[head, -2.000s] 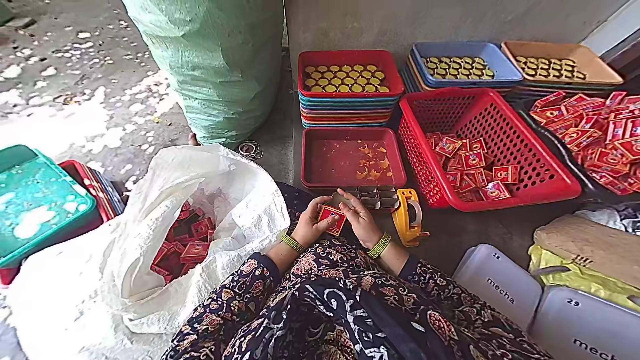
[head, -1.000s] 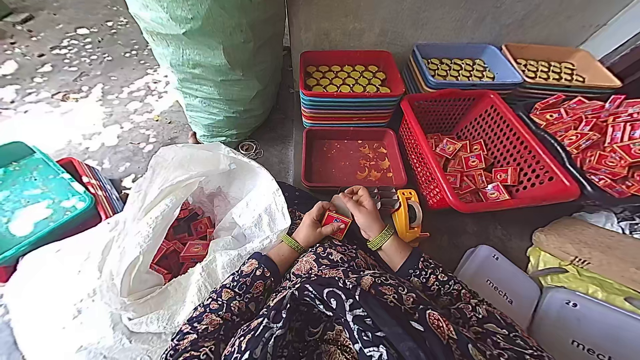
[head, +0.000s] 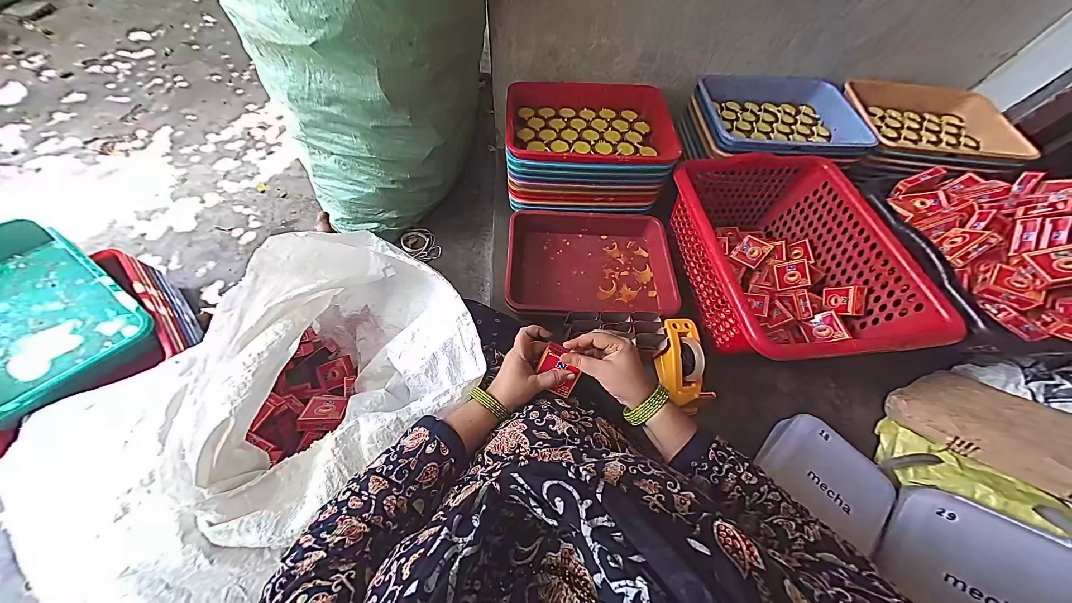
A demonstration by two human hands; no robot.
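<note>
A small red printed cardboard box [head: 558, 368] is held upright above my lap. My left hand [head: 523, 368] grips its left side, and the fingers of my right hand [head: 611, 362] are closed on its upper right edge. Just beyond my hands lies a dark grid of small compartments [head: 620, 322], partly hidden. A yellow tape dispenser [head: 680, 364] stands right of my right hand. To the left, an open white woven sack [head: 402, 335] holds many red boxes [head: 322, 412]. A red perforated basket [head: 871, 331] on the right holds more of them.
A red tray [head: 553, 260] with orange scraps lies ahead. Behind it, stacked trays [head: 586, 180] hold yellow-topped round pieces, beside blue [head: 796, 142] and orange [head: 997, 142] trays. A tall green sack [head: 385, 109] stands back left, a green tub [head: 75, 335] far left, and grey containers [head: 825, 469] lower right.
Both hands have stayed above the lap with the red box. The fingers of my right hand have shifted on it, and the box has turned between my hands.
</note>
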